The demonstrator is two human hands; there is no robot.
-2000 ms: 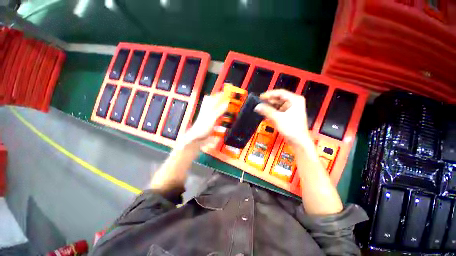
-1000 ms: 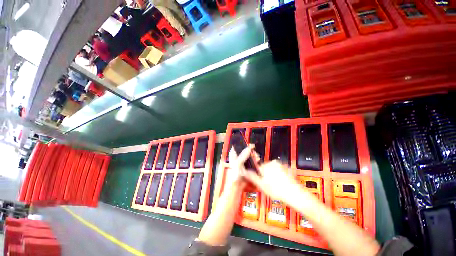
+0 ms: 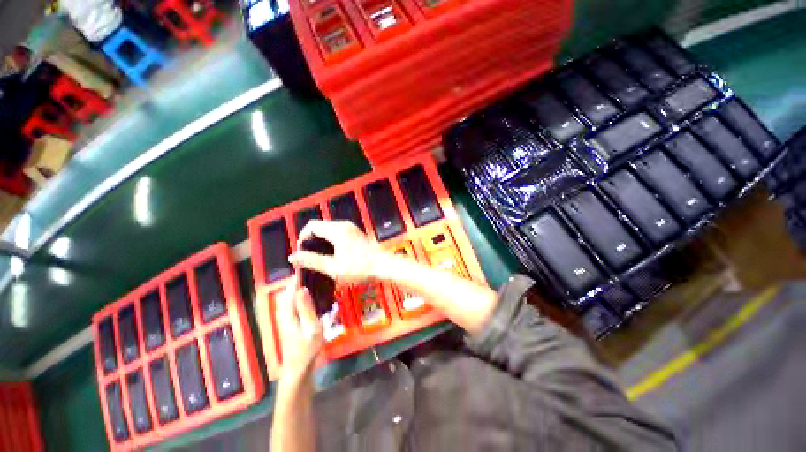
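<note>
The red phone tray [image 3: 459, 212] lies in front of me. Its upper row holds black-backed phones; its lower row shows open phones [image 3: 371, 303] with orange insides. The lower-left slot looks empty, partly behind my left hand. My left hand [image 3: 303, 333] grips the lower left side of a dark phone [image 3: 317, 285] above the tray's left part. My right hand [image 3: 343, 251] is on its upper end, fingers bent around it. The fingers hide much of it, and whether its cover sits flush cannot be told.
A finished red tray [image 3: 250, 353] of black-backed phones is at left. A tall stack of red trays [image 3: 442, 75] stands behind. A black blister tray [image 3: 585, 231] with covers is at right, above a brown carton [image 3: 720, 252]. Red and blue stools are across the bench.
The view has swung right, bringing the black blister tray fully into view. Both hands still hold the dark piece together over the tray's left part; two seconds ago they held it beside an orange phone.
</note>
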